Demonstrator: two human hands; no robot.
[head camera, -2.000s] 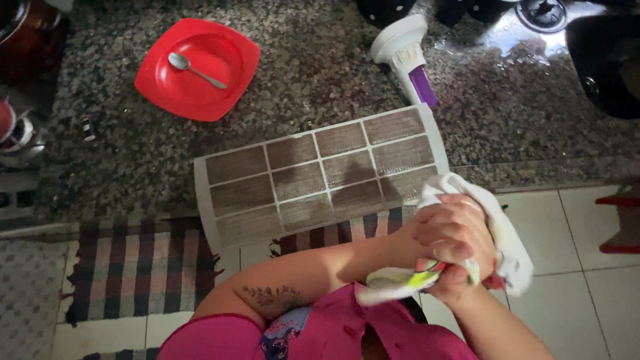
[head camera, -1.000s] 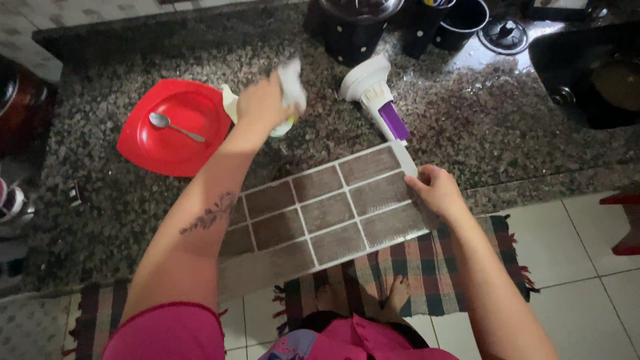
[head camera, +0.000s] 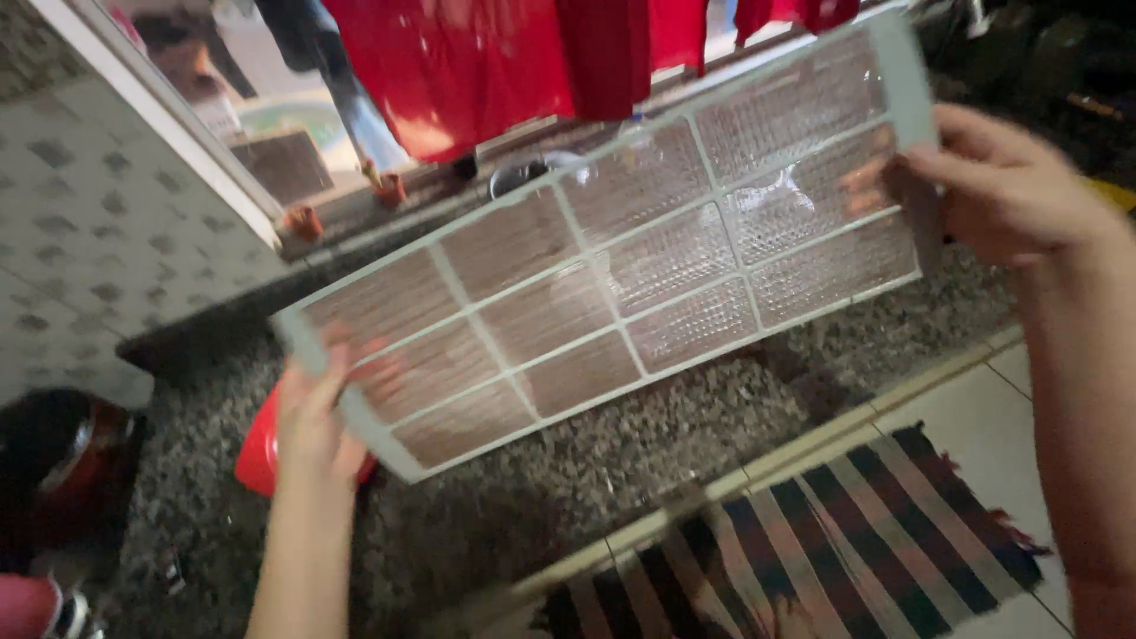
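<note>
A white-framed mesh air filter (head camera: 612, 257), divided into a grid of panels, is held up over the granite counter, tilted with its right end higher. My left hand (head camera: 324, 399) grips its lower left end, the fingers showing through the mesh. At the upper right end, my right hand (head camera: 1003, 186) holds the frame, its fingertips visible behind the mesh. Droplets or a wet sheen show on the mesh, mostly on its right half. Behind my left hand, a red plastic plate (head camera: 257, 448) is partly hidden. The cloth cannot be seen.
The granite counter (head camera: 497, 497) runs beneath the filter. Red cloths (head camera: 470, 71) hang at the window, with small potted plants (head camera: 388, 186) on the sill. A dark pot (head camera: 71, 470) stands at the left. A striped woven rug (head camera: 825, 541) lies on the tiled floor.
The filter has been lifted off the counter, now with a hand at each end. My left hand has let go of the cloth it held near the plate. The view has swung up toward the window.
</note>
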